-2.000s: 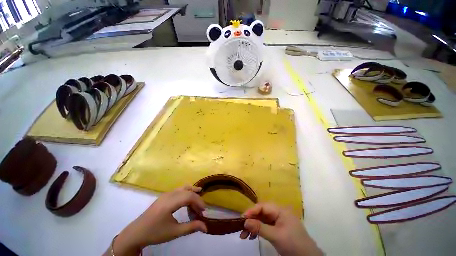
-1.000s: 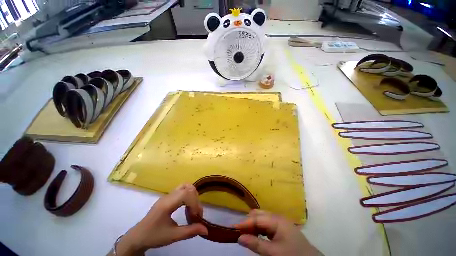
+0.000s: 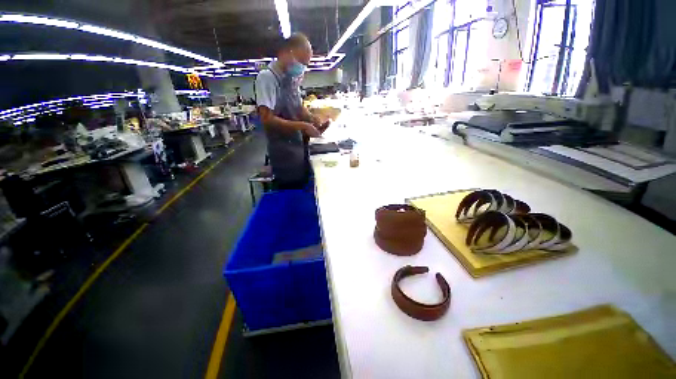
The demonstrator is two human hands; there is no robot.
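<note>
Neither of my hands is in the picture. A single brown headband (image 3: 420, 302) lies loose on the white table, its open ends pointing away from me. Behind it stands a thick stack of nested brown headbands (image 3: 400, 231). To the right, part-covered headbands (image 3: 511, 231) with brown and white faces stand in two rows on a yellow side board (image 3: 474, 260). Part of the yellow central work board (image 3: 571, 348) shows at the bottom right, cut off by the edge.
A blue bin (image 3: 278, 285) stands on the floor against the left side of the white table (image 3: 370, 333). A masked person (image 3: 285, 118) in an apron stands beyond it at the table. Machines (image 3: 111, 148) line the far left; a flat machine (image 3: 519, 126) is at the back right.
The view has swung left and up. My hands, the headband they held, the panda fan and the cut panels have left the picture. The aisle, blue bin and person now show.
</note>
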